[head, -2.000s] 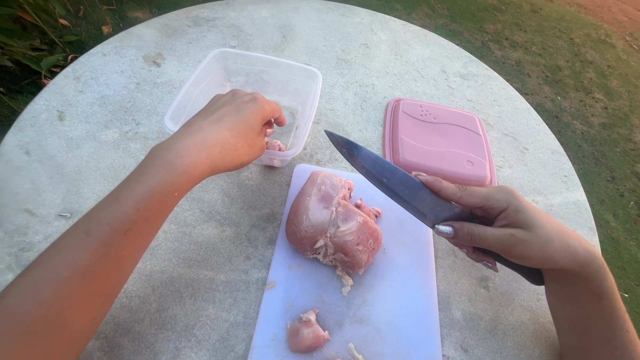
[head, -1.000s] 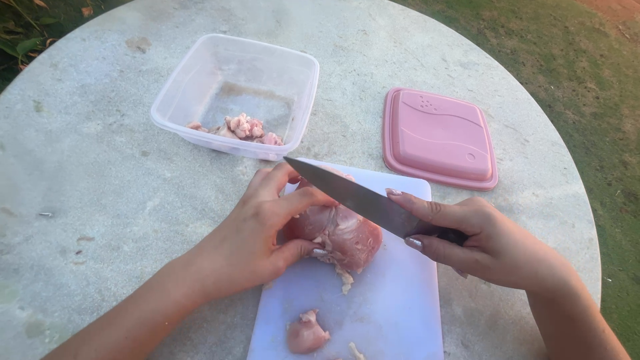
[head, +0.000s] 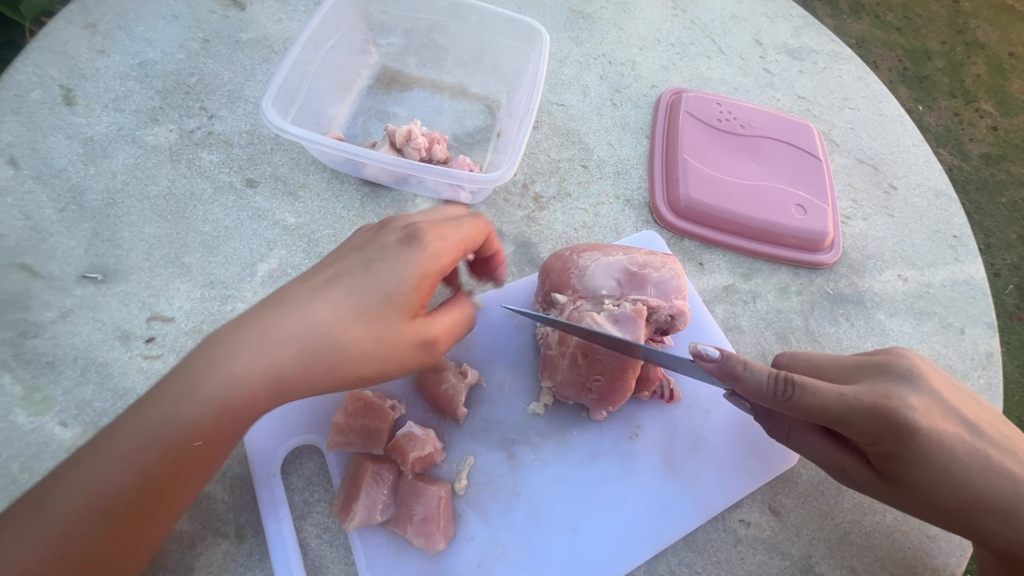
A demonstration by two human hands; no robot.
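A large piece of raw chicken (head: 612,328) lies on the upper part of a white plastic cutting board (head: 544,496). My right hand (head: 864,416) grips a kitchen knife (head: 608,342) by its handle, which the fingers mostly hide; the blade points left across the large piece. My left hand (head: 384,296) hovers over the board's left edge, fingers curled and slightly blurred, with a tiny pale bit perhaps at the fingertips. Below it are several cut chicken chunks (head: 420,512) and a small strip of pale fat (head: 463,474).
Beyond the board stands a clear plastic container (head: 512,120) with pale trimmings (head: 416,142) inside. A pink plastic lid (head: 752,176) lies to its right. The round stone table (head: 160,200) has a curved edge at the right, with grass past it.
My left hand has moved off the large chicken piece to its left. The knife stays in my right hand. The view has shifted, showing more of the board's lower left and several chunks.
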